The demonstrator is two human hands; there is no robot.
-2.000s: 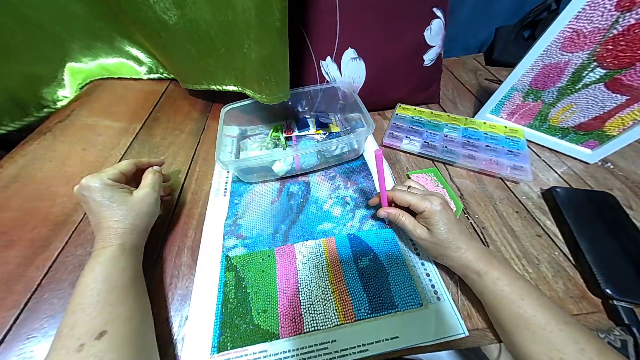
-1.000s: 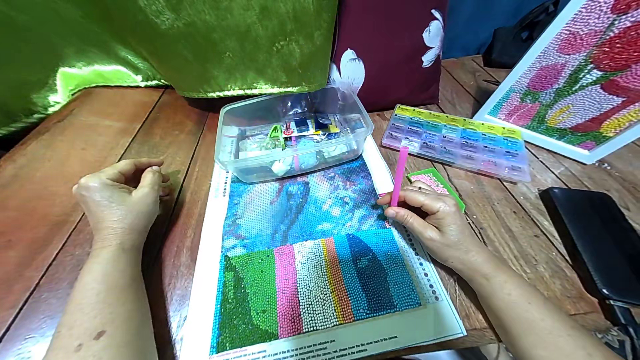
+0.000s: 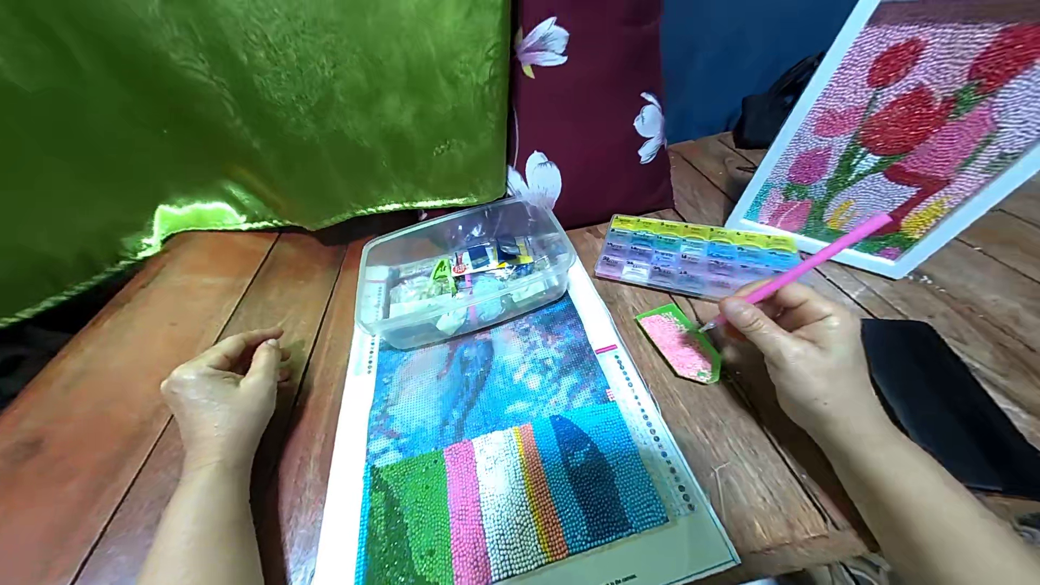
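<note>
My right hand (image 3: 800, 349) grips a pink diamond-painting pen (image 3: 812, 262), its tip close to the right edge of a green tray (image 3: 678, 341) holding pink beads. On the wood to the left, my left hand (image 3: 227, 386) rests with curled fingers and nothing visible in it. Between the hands lies a diamond-painting canvas (image 3: 487, 390); its lower part bears rows of green, pink, white, yellow, orange and blue beads. Over the canvas's upper edge sits a clear plastic box (image 3: 463, 313) with small packets inside.
A bead organizer (image 3: 695, 256) with coloured lids lies behind the tray. A white-framed tulip picture (image 3: 894, 138) leans at the back right. A black case (image 3: 942, 406) is under my right forearm's far side. A green cloth (image 3: 268, 106) and a maroon floral cushion (image 3: 593, 114) stand behind.
My right hand has moved right with the pen, from the canvas edge to the green tray. The pen has gone from upright to slanted. My left hand has stayed put.
</note>
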